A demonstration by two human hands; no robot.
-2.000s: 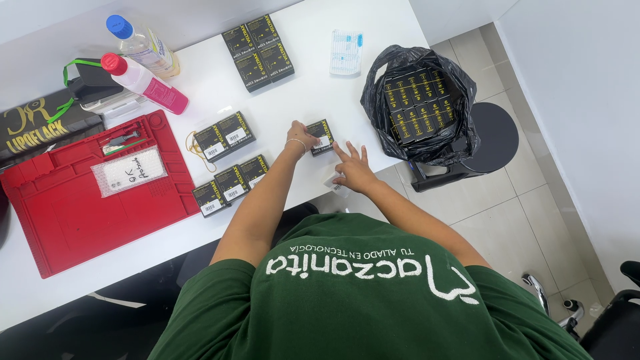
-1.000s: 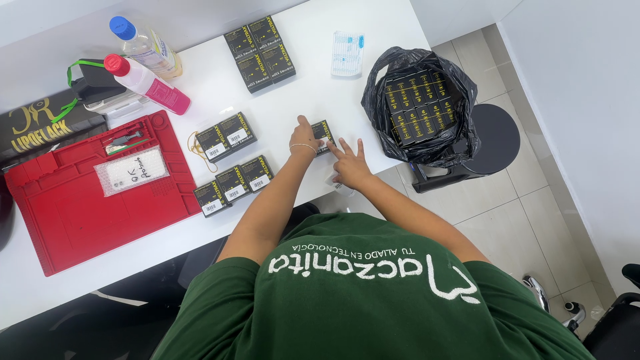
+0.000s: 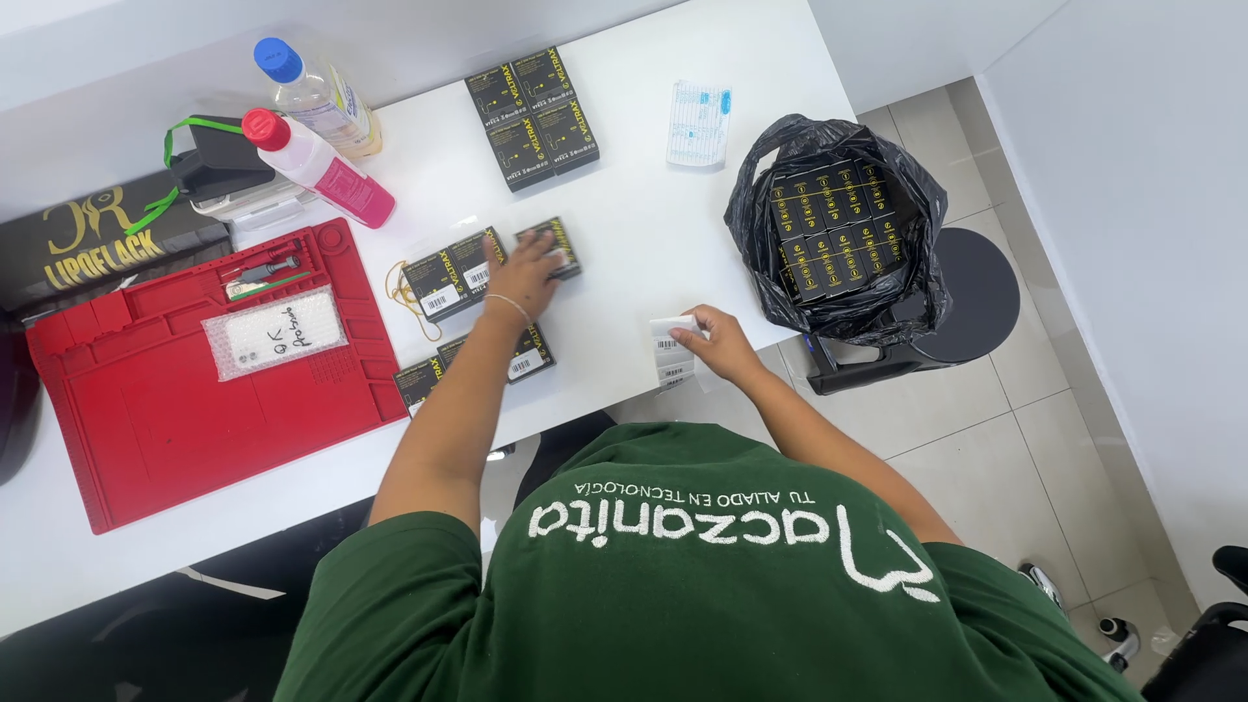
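My left hand [image 3: 524, 278] is spread, with its fingertips on a small black cardboard box [image 3: 558, 244] bearing yellow print and a white label. Its thumb side lies over the edge of a pair of labelled black boxes [image 3: 439, 288]. More labelled boxes [image 3: 531, 356] sit nearer the table's front edge, partly hidden by my left forearm. Between thumb and fingers, my right hand [image 3: 717, 341] pinches a strip of white barcode stickers [image 3: 673, 356] at the table's front edge.
Stacked black boxes [image 3: 531, 122] and a printed paper [image 3: 699, 124] lie farther back. A black plastic bag [image 3: 780, 146] holds many boxes at right. At left are a red work mat [image 3: 195, 439], a bubble-wrapped item [image 3: 276, 334], a pink bottle [image 3: 322, 175] and a clear blue-capped bottle [image 3: 327, 102].
The box between my hands has moved left with my left hand, close to the labelled pair. My right hand has drawn away from it toward the table's front edge, and the sticker strip now shows plainly.
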